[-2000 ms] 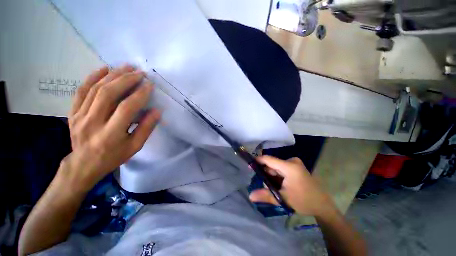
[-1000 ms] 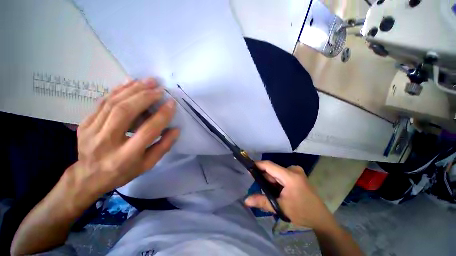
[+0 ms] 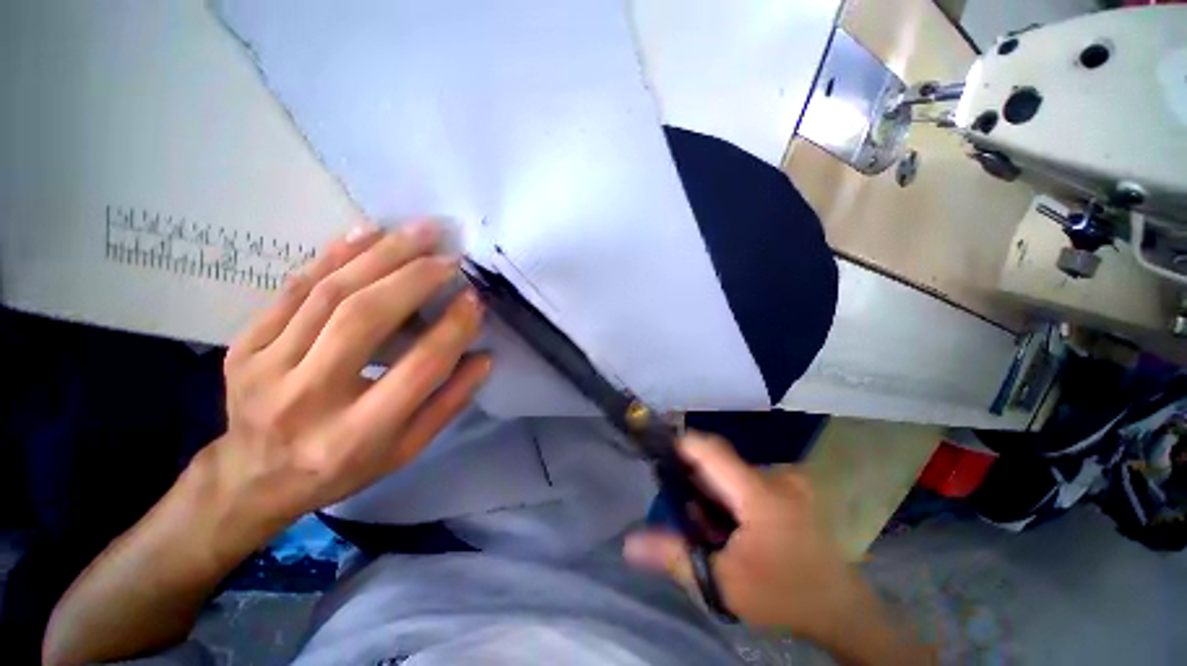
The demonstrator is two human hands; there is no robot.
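A large pale garment panel lies over the table's front edge, with its lower folds over my lap. Navy cloth with a rounded edge shows from under its right side. My right hand, slightly blurred, holds the long black tailor's shears by the handles. The blades lie along the thin dark pocket opening lines, tips near the lines' upper end, close to my left fingertips. My left hand rests on the panel with fingers spread, holding nothing. Whether the blades are fully closed is hard to tell.
The cream sewing machine head is at the upper right, beside a shiny needle plate and the beige machine bed. A printed ruler scale is on the white tabletop at left. A red container stands at lower right.
The shears have moved up and left along the pocket lines, so their tips are nearer my left fingertips. The view has shifted, and more of the machine head shows.
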